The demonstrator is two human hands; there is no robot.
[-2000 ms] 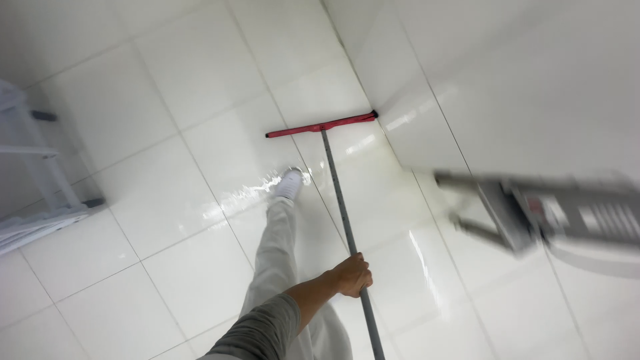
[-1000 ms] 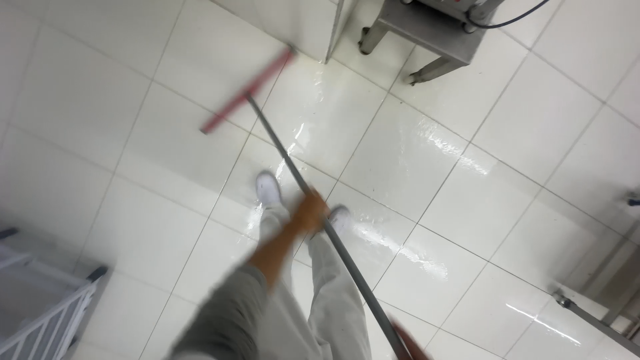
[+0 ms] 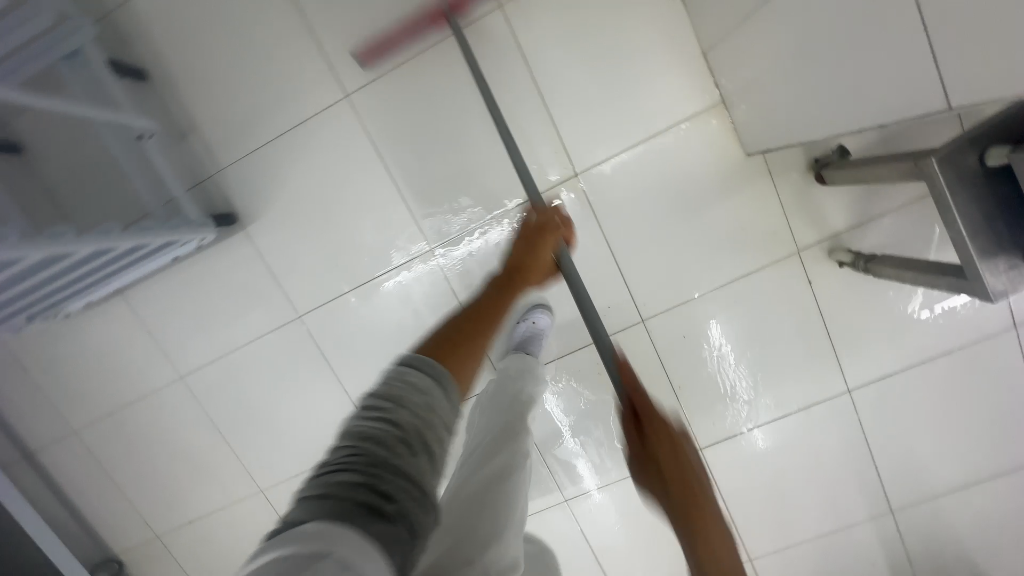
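Observation:
A long grey handle (image 3: pixel 496 108) runs from the top of the view down to the middle, with a red floor squeegee head (image 3: pixel 404 36) at its far end, blurred and partly cut off by the top edge. My left hand (image 3: pixel 540 246) is closed round the handle about halfway along, its forearm in a pushed-up grey sleeve. Lower down, near the handle's near end, my right hand (image 3: pixel 650 432) holds it, blurred. The white floor tiles (image 3: pixel 688 216) shine with wet patches around my white shoe (image 3: pixel 531 328).
A white metal rack or step frame (image 3: pixel 180 232) with black feet stands at the left. On the right are a wall corner (image 3: pixel 816 72) and a steel stand (image 3: pixel 952 216) with legs on the floor. A dark-edged object lies at the lower left.
My right hand, only partly seen at the lower edge one second ago, now shows fully on the handle. The view has shifted strongly. The squeegee head now reaches the top edge of the view.

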